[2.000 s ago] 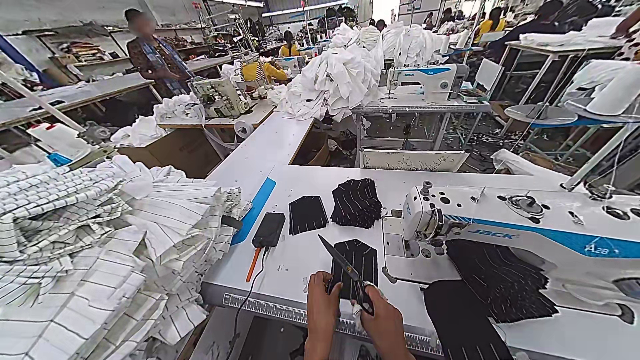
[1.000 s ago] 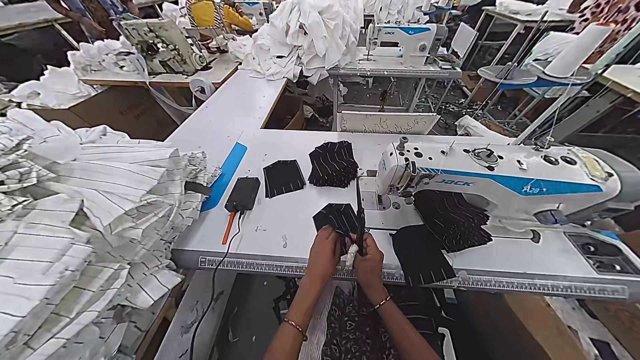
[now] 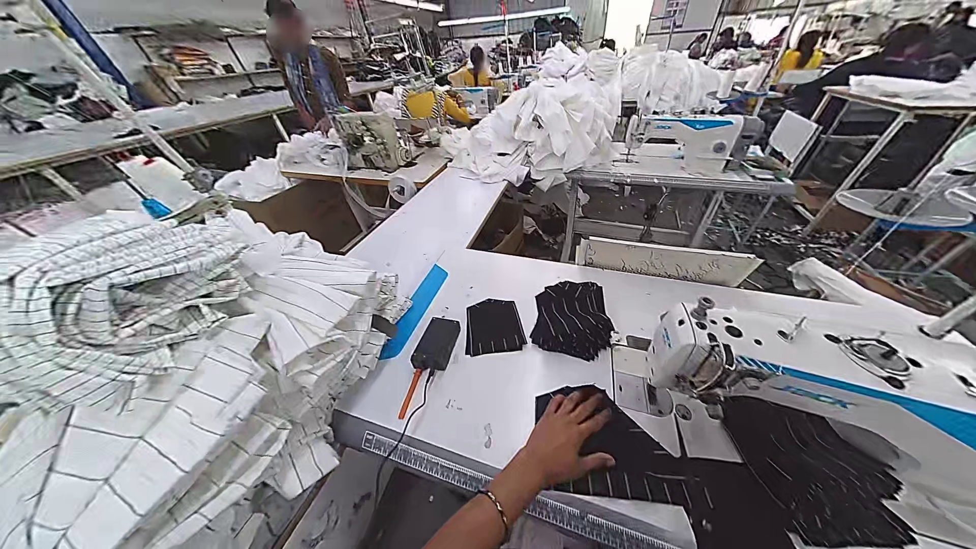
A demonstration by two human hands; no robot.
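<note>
My left hand (image 3: 568, 435) lies with spread fingers on dark striped fabric (image 3: 633, 457) at the table's front, left of the Jack sewing machine (image 3: 808, 374). My right hand is out of view. Beyond the left hand are a single cut dark fabric piece (image 3: 496, 326) and a stack of striped dark pieces (image 3: 572, 319). More dark striped pieces (image 3: 808, 465) lie in front of the machine's arm, beside its needle area. The scissors cannot be seen.
A black box with a cable (image 3: 435, 344), an orange stick (image 3: 410, 394) and a blue strip (image 3: 415, 311) lie at the left. White striped cloth (image 3: 191, 366) is heaped beyond them. A measuring tape (image 3: 450, 474) runs along the table edge. A person (image 3: 309, 76) stands at the far left.
Both hands were together over a dark piece, with scissors clearly visible two seconds ago. Now my left hand lies flat on fabric; my right hand and the scissors are out of sight.
</note>
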